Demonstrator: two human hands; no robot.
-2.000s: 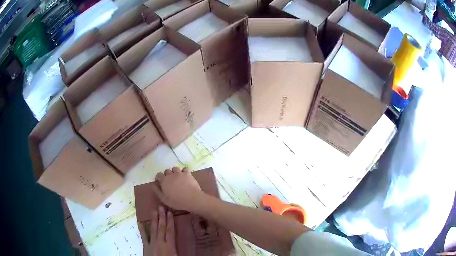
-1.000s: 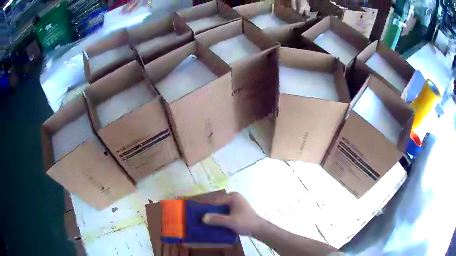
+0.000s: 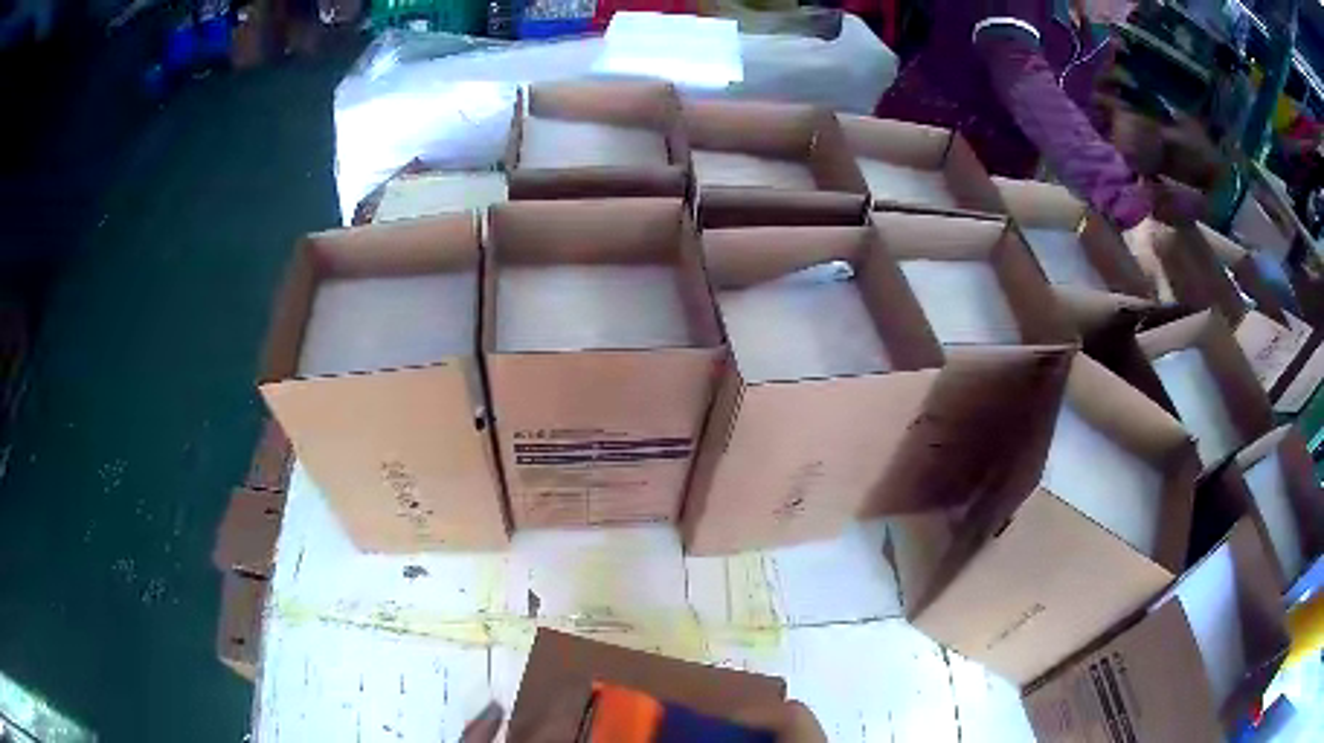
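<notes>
A brown carton (image 3: 559, 682) lies in front of me at the bottom edge of the view, cut off by it. The orange and dark blue tape gun (image 3: 624, 717) is over the carton, partly out of the picture. My right hand (image 3: 796, 723) is at the tape gun's right end, gripping it; only a small part of the hand shows. Of my left hand (image 3: 484, 721) only fingertips show, just left of the carton; what they do is hidden below the edge.
Several tall open cartons (image 3: 595, 421) with white inside stand in rows across the whitish table (image 3: 334, 639). A person in a dark purple top (image 3: 1016, 102) reaches towards the cartons at the back right. Plastic-covered goods (image 3: 421, 109) are behind. Dark green floor (image 3: 145, 363) is at left.
The view has swung left, so the cartons appear further right. The tape gun, earlier lying on the table, was picked up by my right hand and now sits lower in view. The other person has come into view.
</notes>
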